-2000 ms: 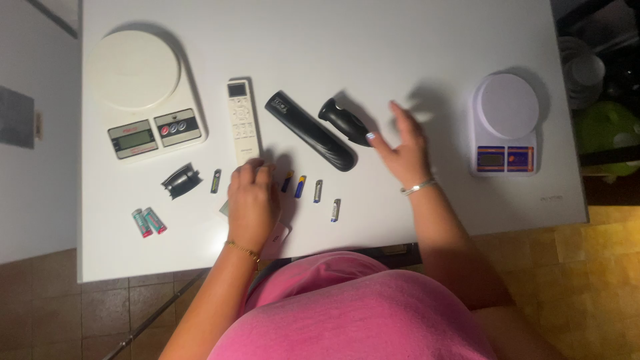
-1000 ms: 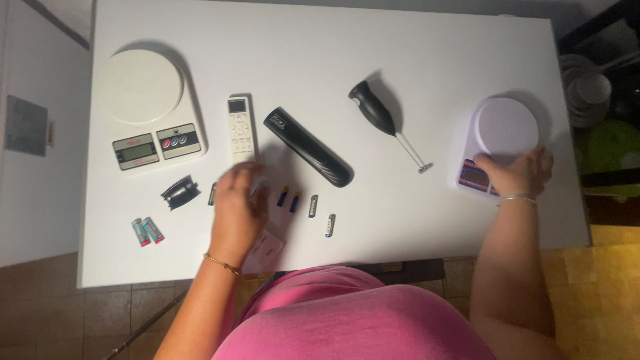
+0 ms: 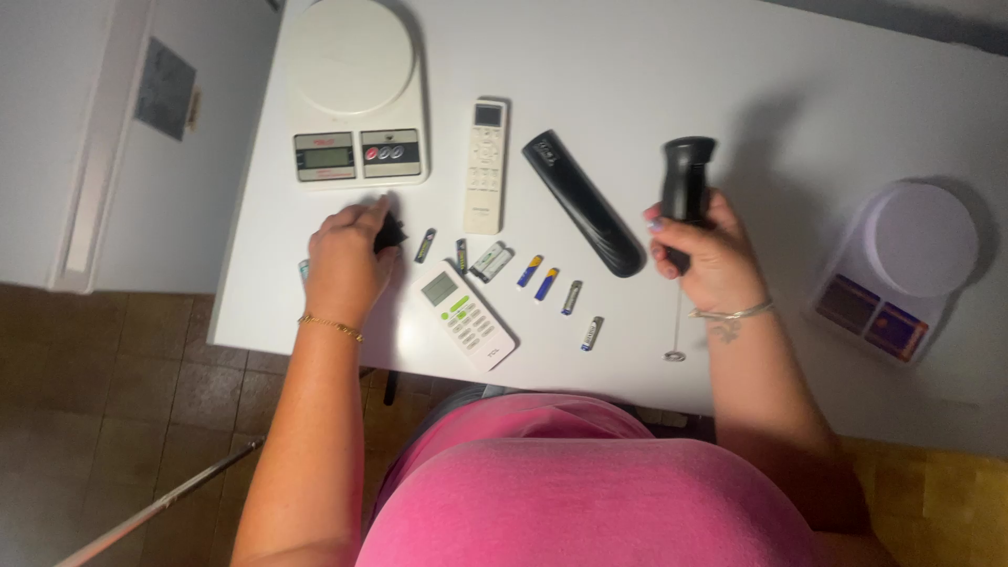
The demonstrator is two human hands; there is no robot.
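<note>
My right hand (image 3: 705, 244) is closed around a black handheld milk frother (image 3: 683, 177), its thin whisk hanging down toward the table's front edge. My left hand (image 3: 350, 256) rests over a small black plastic part (image 3: 390, 234), its fingers on it; whether they grip it is partly hidden. Beside that hand lies an AAA battery (image 3: 425, 246), and a teal battery (image 3: 304, 272) shows only at its edge behind the hand. A white remote control with green buttons (image 3: 466, 315) lies tilted near the front edge. Blue and yellow batteries (image 3: 546, 284) and silver ones (image 3: 592, 334) lie to its right.
A white kitchen scale (image 3: 358, 118) stands at the back left, a second, lilac-tinted one (image 3: 898, 272) at the right. Between them lie a long white remote control (image 3: 487, 167) and a long black plastic device (image 3: 584, 205). The white table's front edge (image 3: 614, 395) runs close to my body.
My right hand has left the lilac-tinted scale and taken hold of the frother, which lay on the table. My left hand has moved left to the black part. The view has shifted and come closer.
</note>
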